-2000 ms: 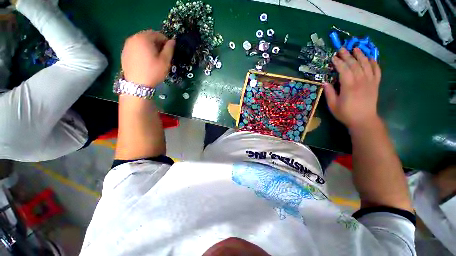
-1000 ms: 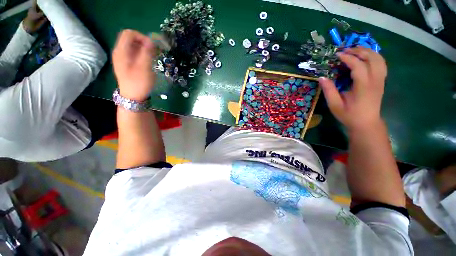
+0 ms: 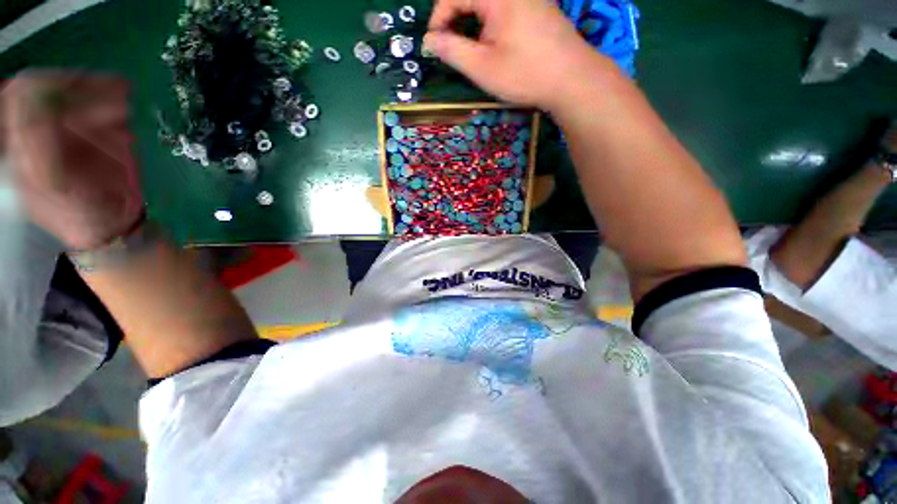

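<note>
A heap of wired circuit boards [image 3: 231, 74] lies on the green table at the left, with small white rings around it. More small round parts [image 3: 401, 45] lie loose at the top centre. My right hand [image 3: 511, 44] is above the table beside them, fingers curled; whether it holds anything cannot be told. My left hand [image 3: 71, 153] is blurred at the far left, away from the heap; its fingers and any content cannot be told. The open parts box [image 3: 534, 167] at the table edge holds red-and-grey-blue parts [image 3: 457, 177]. Blue cylinders [image 3: 612, 31] show behind my right forearm.
The green table [image 3: 688, 128] has its near edge against my body. A person's sleeve [image 3: 39, 325] is at the left, partly behind my left arm. Another person's forearm [image 3: 836, 221] reaches in at the right. A clear plastic-looking item [image 3: 836, 49] lies at the upper right.
The view has shifted, so the box and heaps sit further left. My right hand has moved from the blue cylinders toward the loose round parts. My left hand has moved left, away from the board heap.
</note>
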